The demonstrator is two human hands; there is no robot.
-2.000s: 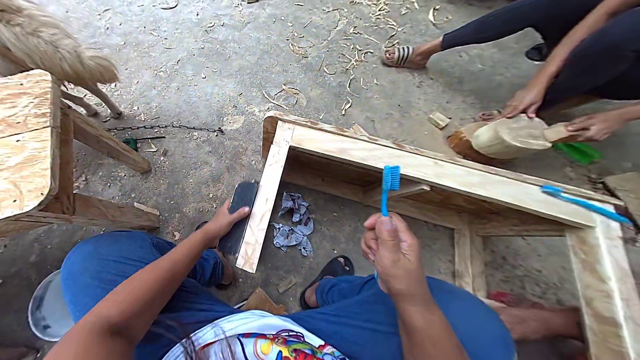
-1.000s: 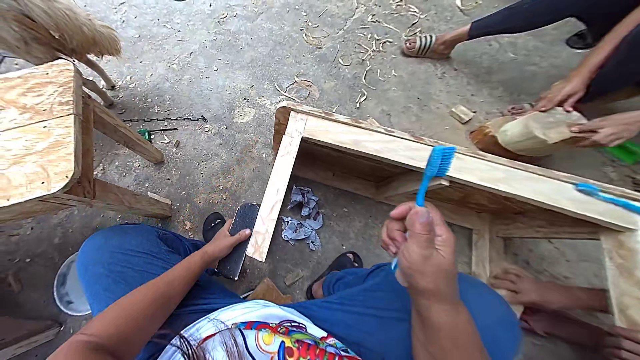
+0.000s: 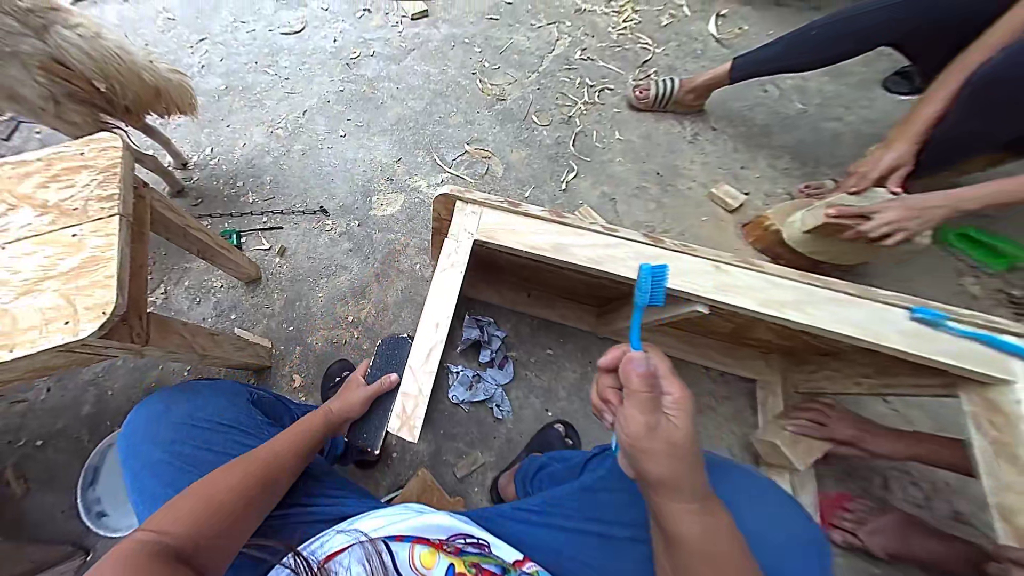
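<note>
My right hand (image 3: 652, 408) grips the handle of a blue toothbrush (image 3: 651, 286), bristles up, held over the open frame of an overturned wooden bench (image 3: 592, 256). With my left hand (image 3: 356, 396) I hold a dark, flat block (image 3: 384, 392) against the outer side of the bench's near-left leg (image 3: 424, 360). Crumpled grey scraps (image 3: 480, 384) lie on the ground inside that leg. A second blue toothbrush (image 3: 960, 328) rests on the bench's long rail at the right.
At the left stands a plywood stool (image 3: 64, 240); an animal (image 3: 88, 72) is behind it. A chain (image 3: 264, 212) lies nearby. Across the bench, a co-worker's hands (image 3: 888, 216) press a wood block on a round wooden piece (image 3: 808, 232). Another person's hand (image 3: 832, 428) holds a block lower right.
The other person's hand at lower right has come into clearer view with a wood block. My hands keep hold of the toothbrush and the dark block.
</note>
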